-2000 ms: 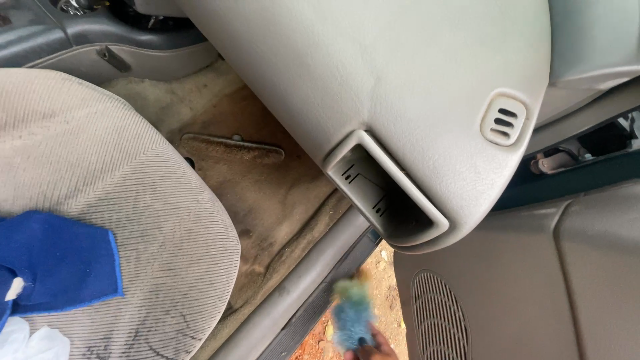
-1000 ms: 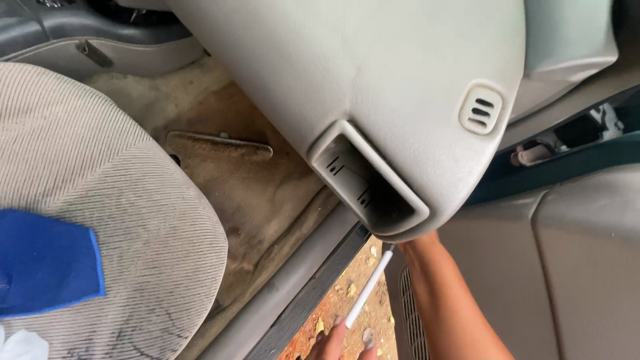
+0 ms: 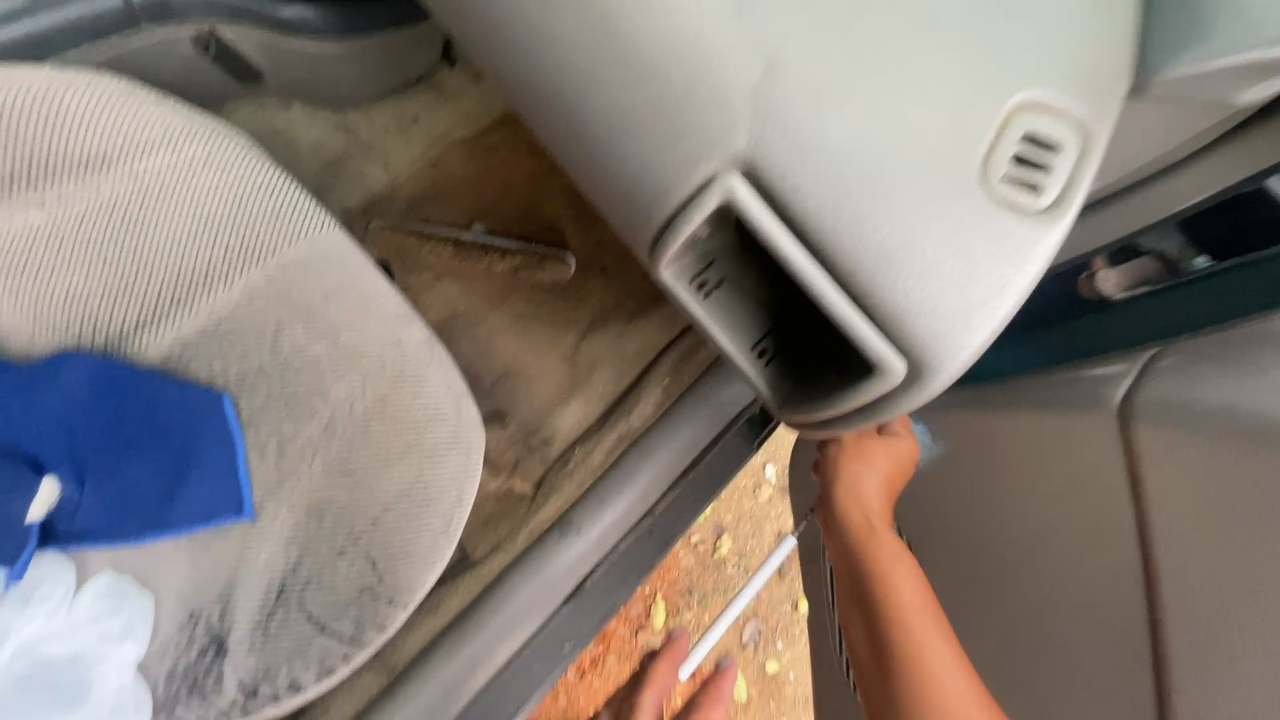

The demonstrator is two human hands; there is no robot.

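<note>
My right hand [image 3: 868, 465] reaches up from the bottom right and is closed below the end of the grey dashboard [image 3: 900, 180]. From it a white-handled tool [image 3: 738, 608] with a thin metal shank runs down to the left. Blurred light-blue material [image 3: 930, 443], perhaps the tool's brush head, shows just beyond my fingers. My left hand [image 3: 690, 675] is at the bottom edge, mostly cut off, its visible fingers apart on either side of the handle's lower end. An open rectangular vent recess [image 3: 780, 310] in the dashboard is just above my right hand.
A striped fabric car seat [image 3: 330, 400] at left bears a blue cloth [image 3: 150, 450] and a crumpled white item [image 3: 70, 640]. Stained carpet [image 3: 520, 370] lies beyond it. The grey door sill [image 3: 560, 570] crosses diagonally. The open door panel [image 3: 1040, 540] stands at right, with leaf-strewn ground between.
Two seconds ago only one hand showed, low down beside a blurred blue thing. Now both hands are in view. Since one second ago, more of my right hand shows below the dashboard end.
</note>
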